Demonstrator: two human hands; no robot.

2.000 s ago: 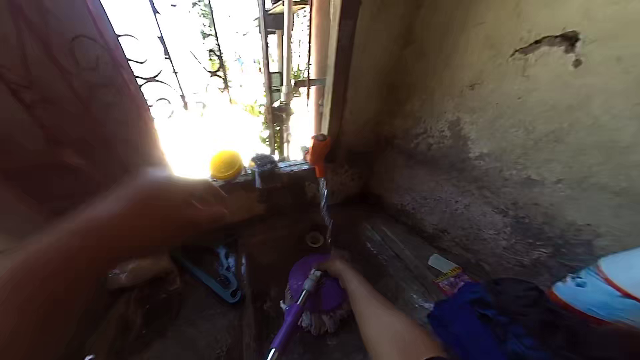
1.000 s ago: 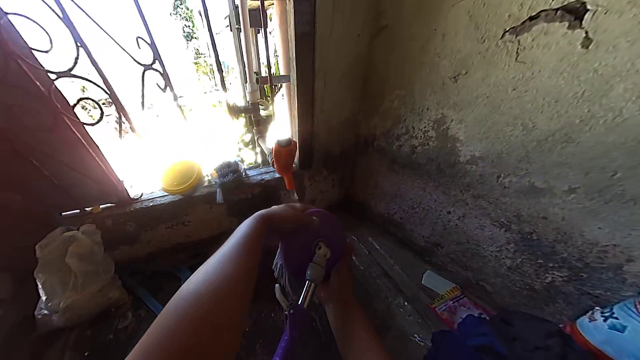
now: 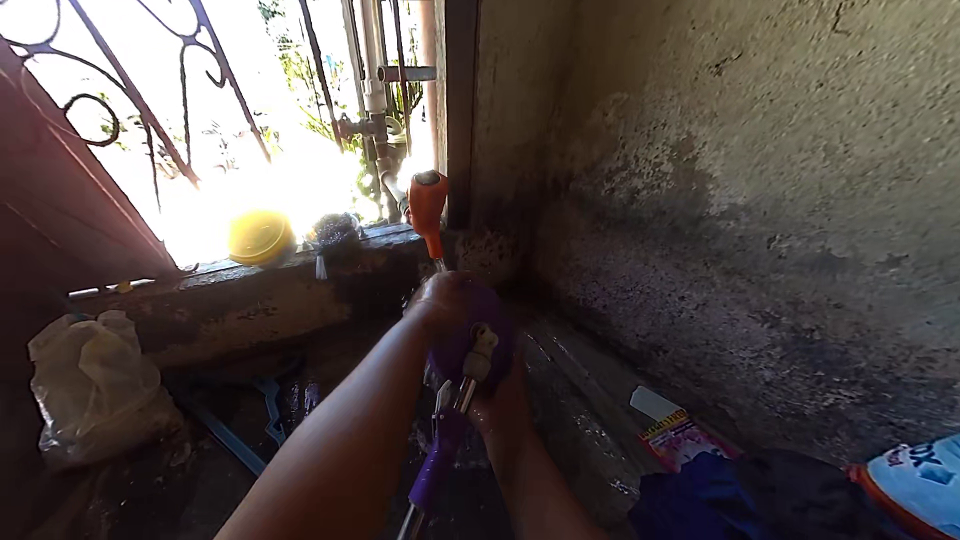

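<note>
Under the orange tap spout (image 3: pixel 428 214), from which water runs, is a mop's purple disc head (image 3: pixel 461 337). My left hand (image 3: pixel 442 296) lies on the upper left part of the disc, in the water. Lower down, my right hand (image 3: pixel 501 401) is against the right underside of the head, its fingers mostly hidden behind it. The mop's handle, with a purple sleeve (image 3: pixel 436 461) and metal tube, slants down toward me between my forearms. The mop's strands are barely visible in shadow.
On the window ledge sit a yellow round container (image 3: pixel 261 236) and a dark scrubber (image 3: pixel 334 231). A cloudy plastic bag (image 3: pixel 101 390) stands at left, near blue plastic pieces (image 3: pixel 232 442). Dark blue cloth (image 3: pixel 697 499) and packets (image 3: pixel 679 431) lie at right, beside a rough wall (image 3: pixel 750 225).
My left hand has moved from the left, apart from the mop, onto its head under the tap. The head has tipped up from lower down. The view has shifted.
</note>
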